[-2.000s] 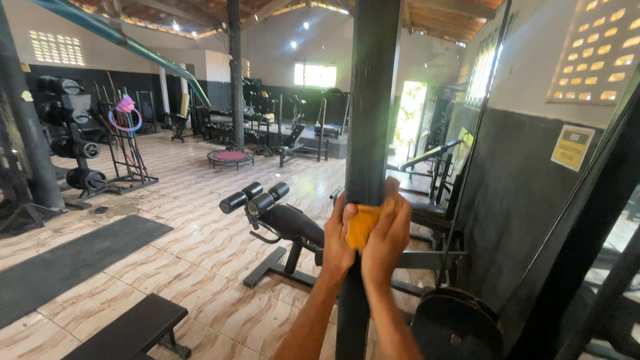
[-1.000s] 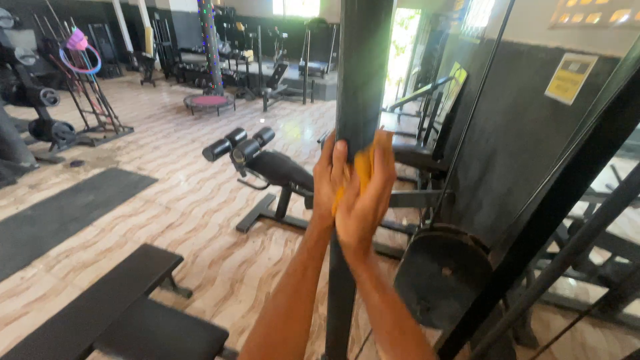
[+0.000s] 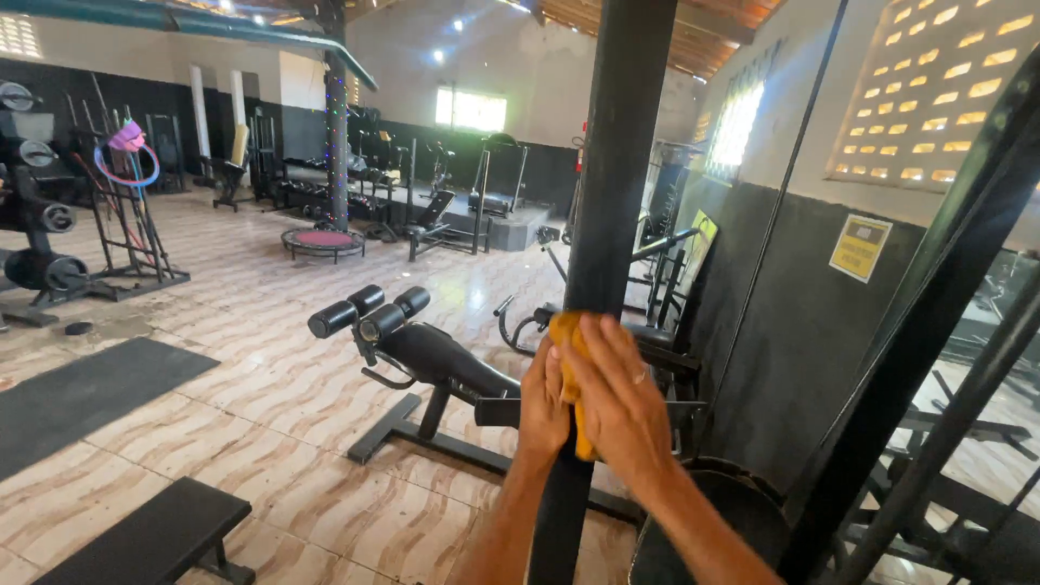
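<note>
A black upright metal post (image 3: 621, 162) of a gym machine stands right of centre. An orange cloth (image 3: 575, 366) is wrapped against it, bunched under my hands. My right hand (image 3: 621, 390) presses the cloth from the right with its fingers angled up. My left hand (image 3: 546, 406) grips the cloth and the post's left side; part of its fingers is hidden behind the cloth and the right hand. Below the hands the post runs down between my forearms.
Behind the post stands a black padded bench with foam rollers (image 3: 382, 317). A flat bench (image 3: 154, 528) is at lower left, with a black mat (image 3: 97, 398) above it. Round black weight plates (image 3: 715, 528) sit right of the post. A slanted black frame bar (image 3: 918, 309) and a cable (image 3: 772, 219) are on the right.
Both hands stay at the post with the orange cloth. One second ago the right hand was turned more edge-on; now its back shows over the cloth. The view has tilted up again.
</note>
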